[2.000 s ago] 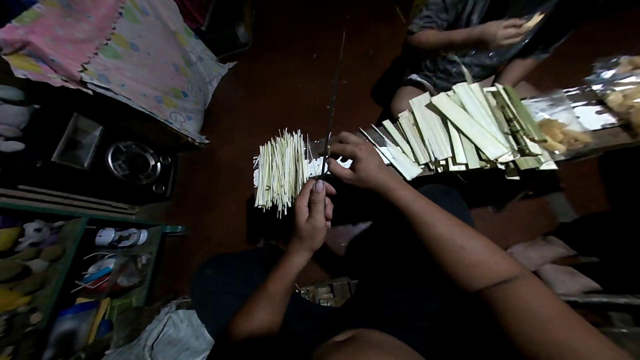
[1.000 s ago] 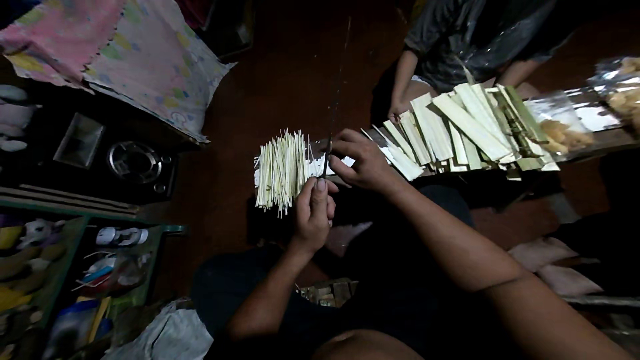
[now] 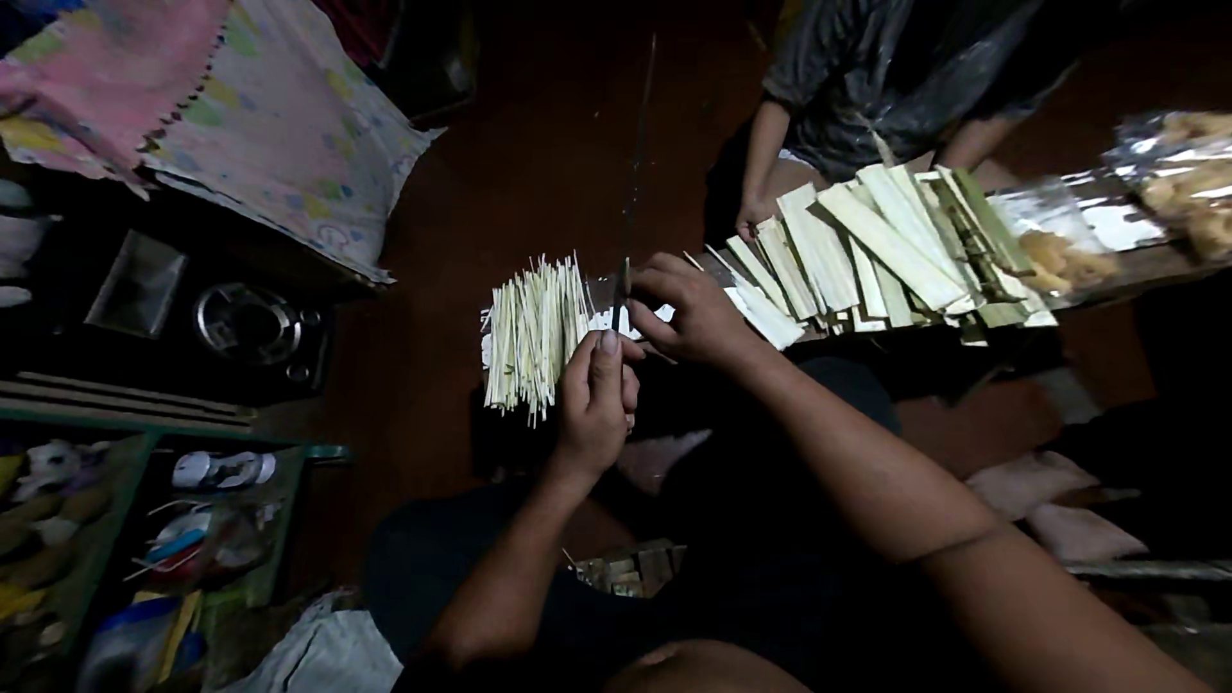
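Note:
My left hand [image 3: 600,385] grips the lower end of a dark, narrow blade-like tool [image 3: 618,300], which stands pointing away from me; its exact kind cannot be told. Bent fingers of my right hand [image 3: 679,308] close around something too small to make out at the tool's right side. Just left of my hands lies a pile of thin, pale split sticks [image 3: 537,337], apparently bamboo. To the right, wider flat strips, apparently bamboo [image 3: 818,255], lie heaped across a low wooden bench, some with green skin.
Across the bench sits another person [image 3: 895,87], one hand near the strips. Plastic bags of food [image 3: 1059,255] lie at the bench's right end. A gas stove [image 3: 248,322] and a green shelf [image 3: 135,500] with toys and containers stand left, beside a patterned cloth [image 3: 279,125].
The other person's hand, raised with a small pale piece two seconds ago, has come down beside the wide strips. My hands have stayed at nearly the same place.

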